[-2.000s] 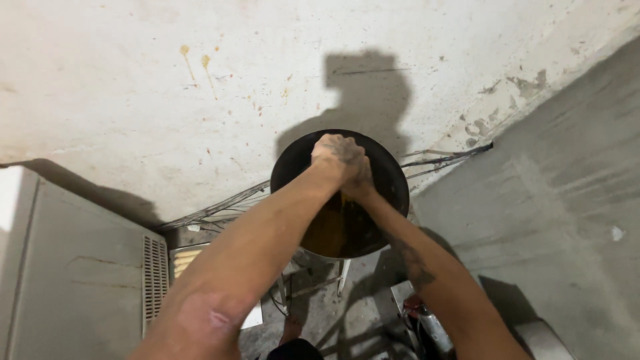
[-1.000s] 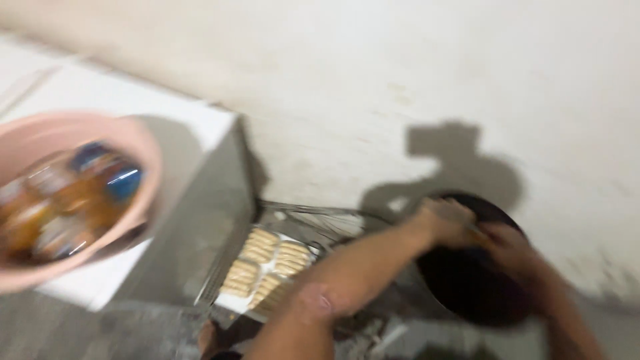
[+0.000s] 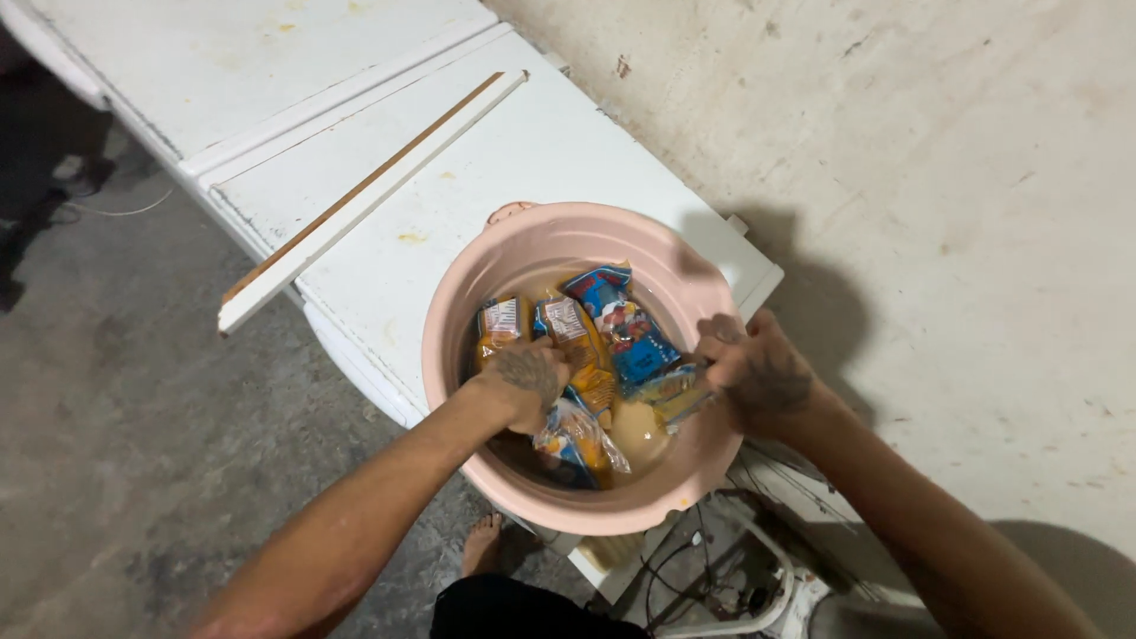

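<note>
A pink plastic basin (image 3: pixel 581 524) stands on the end of a white chest freezer's lid, with cloudy liquid and several plastic packets in it. My left hand (image 3: pixel 524 383) reaches inside, its fingers down among the orange packets (image 3: pixel 577 342); whether they grip one is hidden. My right hand (image 3: pixel 754 373) is at the basin's right rim, fingers curled on the edge of a yellow and blue packet (image 3: pixel 679 390). A blue packet (image 3: pixel 639 351) lies between the hands. Nearer me, a clear and orange packet (image 3: pixel 577 444) rests in the liquid.
A long white and brown strip (image 3: pixel 373 200) lies across the white freezer lid (image 3: pixel 426 213) and juts past its edge. The stained wall (image 3: pixel 958 222) is at the right. Below the basin are cables (image 3: pixel 657 577), a white tubular frame (image 3: pixel 785 577) and a bare foot (image 3: pixel 482 541).
The view has swung left. My hands, earlier together over a dark round pan, are now apart at the pink basin, the left one inside it and the right one at its rim.
</note>
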